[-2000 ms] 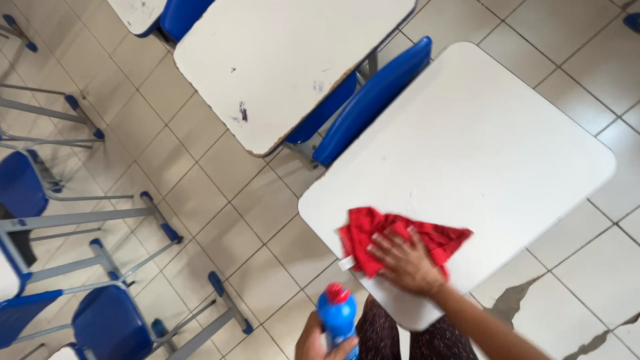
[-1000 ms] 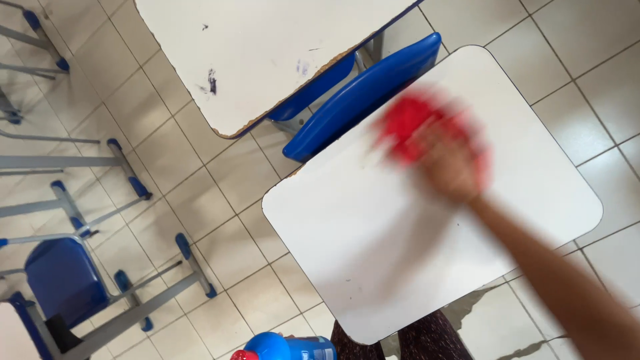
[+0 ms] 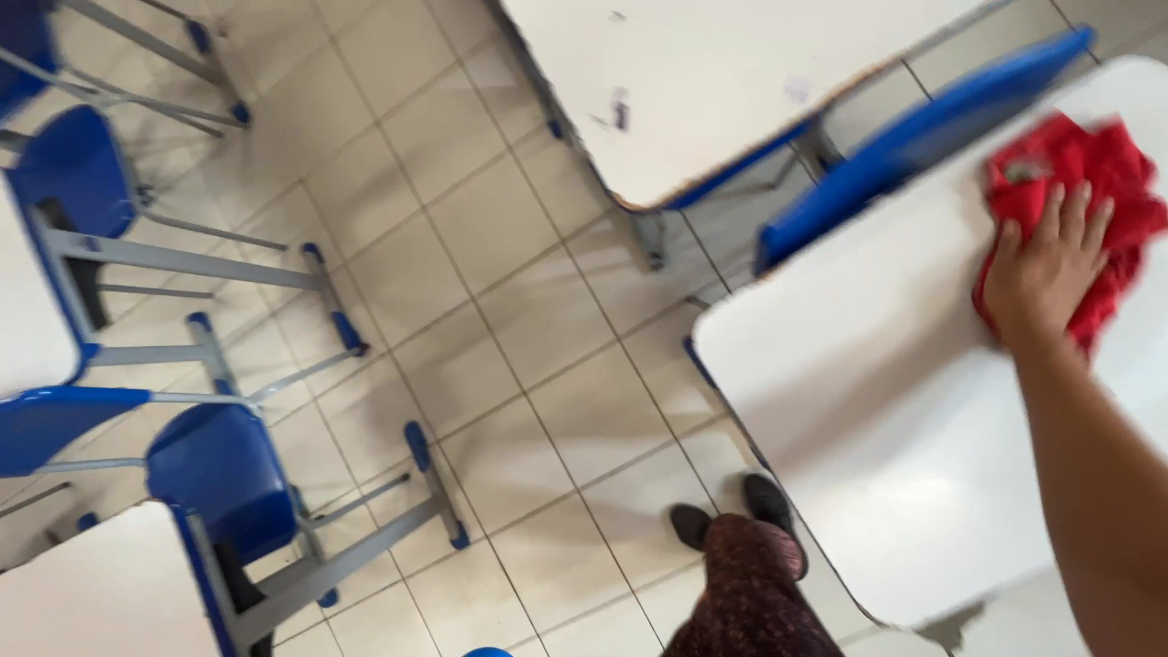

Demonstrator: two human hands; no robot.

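My right hand (image 3: 1049,260) lies spread on a red cloth (image 3: 1118,201), pressing it against the white top of a school desk (image 3: 876,392) near its upper edge. The cloth is bunched and partly blurred. At the bottom edge of the view a small part of something blue (image 3: 487,651) shows, seemingly the bottle. My left hand is out of the frame.
A blue chair back (image 3: 922,146) borders the desk's far side. Beyond it stands another white desk (image 3: 712,82) with dark marks and a worn edge. Blue chairs (image 3: 224,479) and grey metal legs are at the left. My legs and dark shoes (image 3: 691,526) are beside the near desk.
The red cloth, in the desk's near left part two seconds ago, is now by its upper edge under my right hand. My left hand and most of the blue bottle have left the view, which has shifted left.
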